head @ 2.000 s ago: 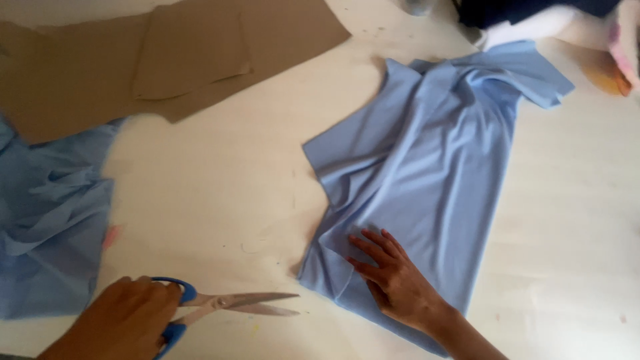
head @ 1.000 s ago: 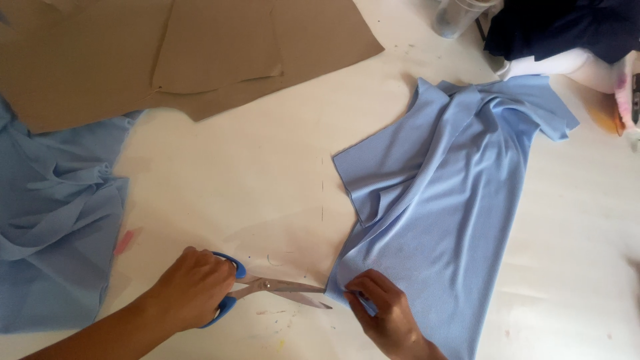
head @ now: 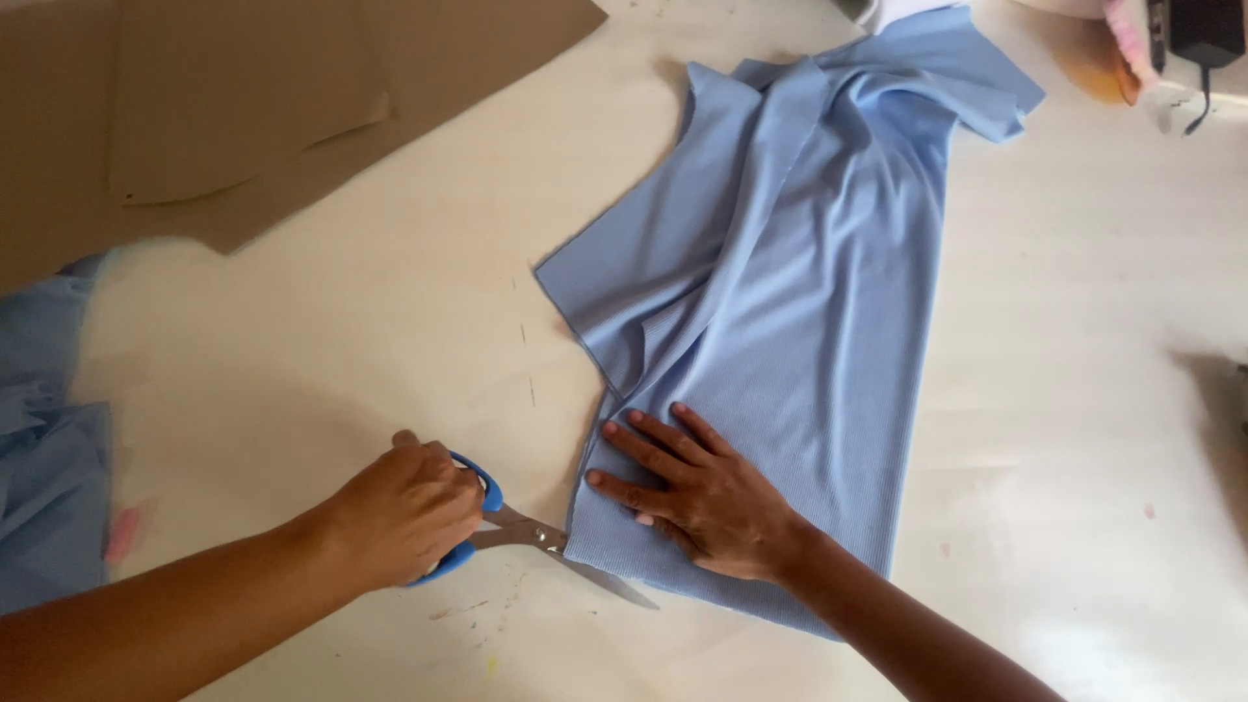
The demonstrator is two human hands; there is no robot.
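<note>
My left hand (head: 424,517) grips the blue handles of a pair of scissors (head: 531,534), whose blades are spread. One blade lies along the near edge of a light blue ribbed fabric piece (head: 799,370), by its lower left corner; the other blade seems hidden under the cloth. Flat on this lower part of the fabric, fingers apart, rests my right hand (head: 702,497). Farther up, the cloth lies in folds, with a pointed flap sticking out to the left.
Brown paper pattern pieces (head: 244,107) cover the upper left of the table (head: 390,322). More blue fabric (head: 49,487) lies crumpled at the left edge. At the top right are a black adapter with a cable (head: 1207,39) and something pink (head: 1131,49).
The scissors have come to the fabric's lower corner, one blade now along its near edge. My right hand, with fingers drawn together at that corner one second ago, now lies spread on the cloth.
</note>
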